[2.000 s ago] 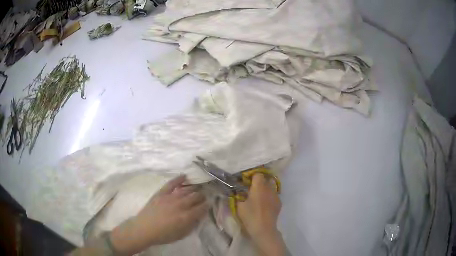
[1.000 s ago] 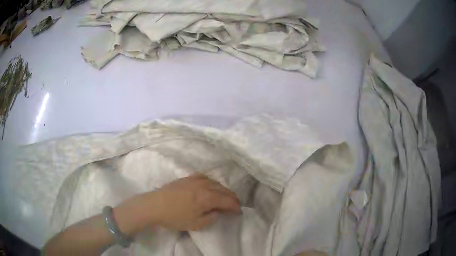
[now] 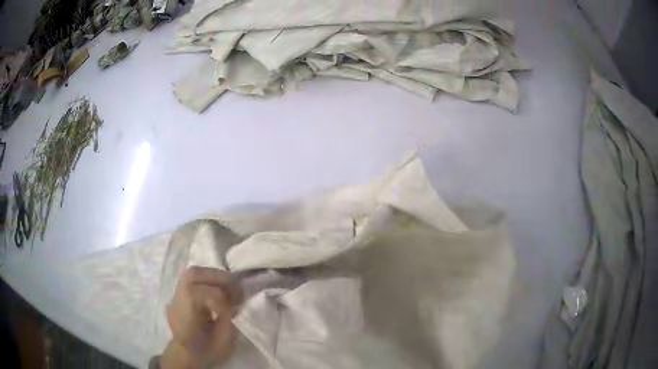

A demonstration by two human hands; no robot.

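Note:
An off-white garment piece (image 3: 317, 252) lies rumpled and partly lifted on the white table in front of me, its right part blurred. My left hand (image 3: 202, 317) is at its lower left, fingers closed on a fold of the cloth. My right hand is not in view; it may be hidden by the cloth or below the picture. The yellow-handled scissors are not in view.
A pile of the same cloth (image 3: 346, 54) lies at the back. More cloth (image 3: 620, 216) hangs in long folds at the right, with a clear shiny patch (image 3: 575, 299). Dark scissors (image 3: 22, 216) and thin green-yellow strips (image 3: 61, 151) lie left; cut parts (image 3: 54, 61) lie behind.
The yellow scissors and my right hand have gone from view. My left hand has moved left and now grips the cloth. The garment has been spread and its right side lifted. The camera view has shifted.

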